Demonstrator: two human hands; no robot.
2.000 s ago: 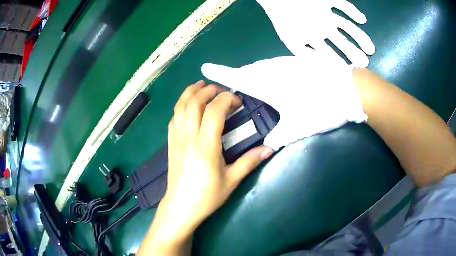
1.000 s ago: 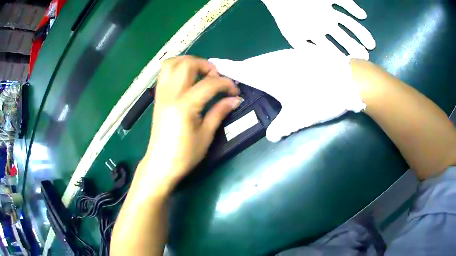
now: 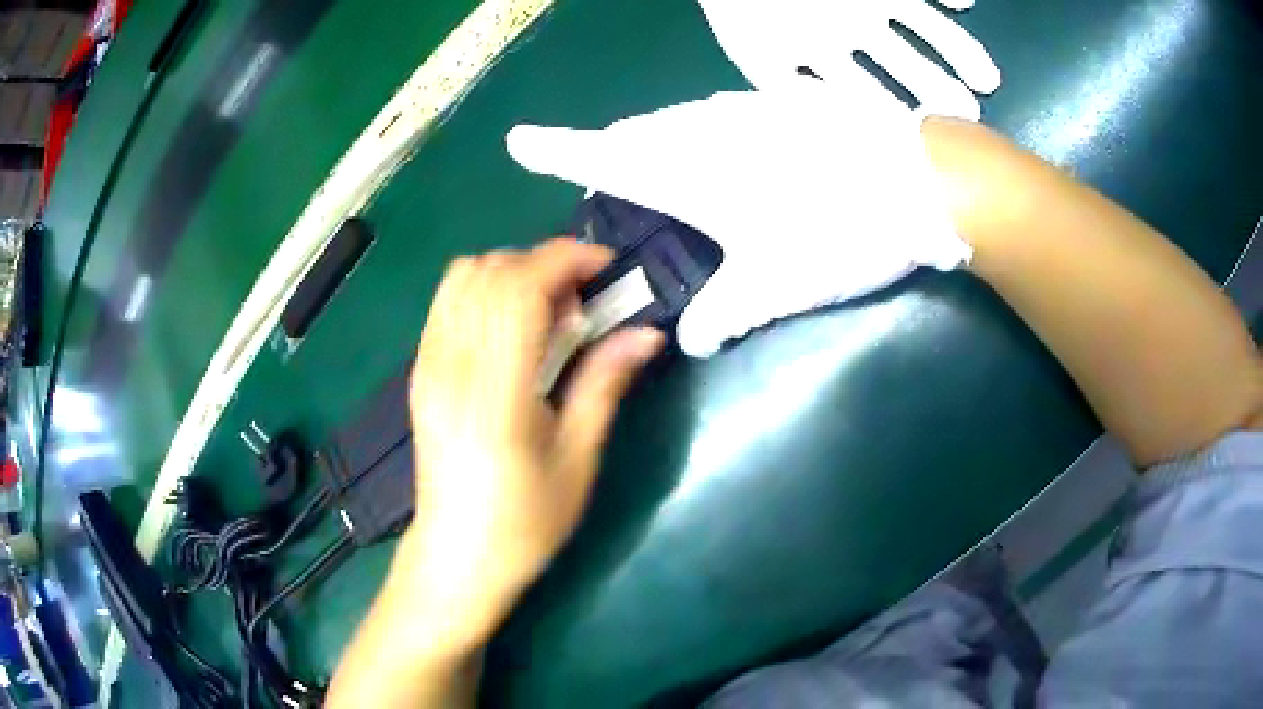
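Two black power strips lie side by side on the glossy green surface, with a pale label near their upper right end. My bare left hand is over the strips, thumb and fingers on either side near the label and covering the middle part. My right hand, in a white glove, covers and holds the upper right end of the strips, thumb below the end. Its fingertips on the strips are partly hidden. Black cords run from the lower left end.
A spare white glove lies beyond my right hand. A short black bar sits beside the cream strip. A mains plug and another black strip-like bar lie at lower left.
My left hand first lifted toward the cream strip, then came back down around the label. The strips and my gloved right hand have shifted slightly left in view.
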